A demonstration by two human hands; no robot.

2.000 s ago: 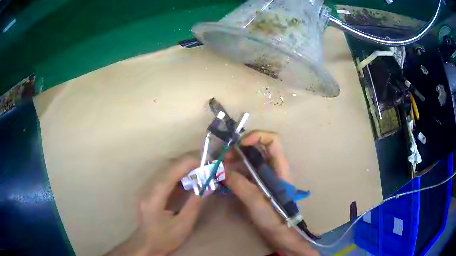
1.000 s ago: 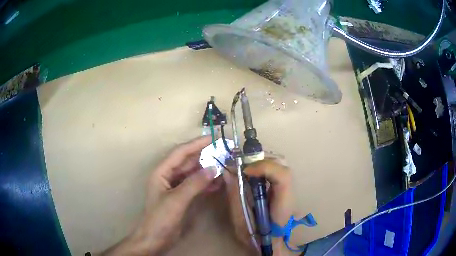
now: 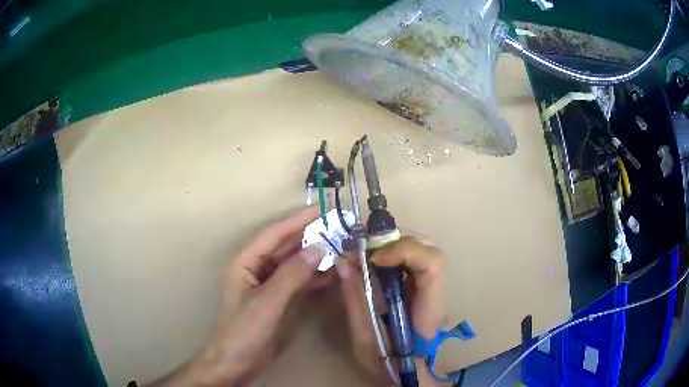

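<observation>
My left hand (image 3: pixel 264 276) holds a small white board (image 3: pixel 321 236) by its lower left side. A green wire (image 3: pixel 322 195) and a black wire run from the board up to a black plug pin assembly (image 3: pixel 325 175), above the fingers. My right hand (image 3: pixel 412 276) holds the soldering iron (image 3: pixel 381 219), its tip pointing up and away from the board. The curved silvery solder feed tube (image 3: pixel 355 178) runs along the iron's left side. The right fingertips are at the board's lower right edge beside a short dark wire; their exact grip is unclear.
A stained clear fume hood (image 3: pixel 423 75) stands over the tan sheet (image 3: pixel 166 227), with bright scraps (image 3: pixel 429 156) beneath. An iron stand with tray (image 3: pixel 582 193) is at right, above blue crates (image 3: pixel 604 340). A blue wrist strap (image 3: pixel 446 344) hangs at my right wrist. A green surface lies behind.
Compared with two seconds ago, the iron has turned more upright, and the plug assembly now lies clear of it to the left. Over the last second, hands and board have barely moved.
</observation>
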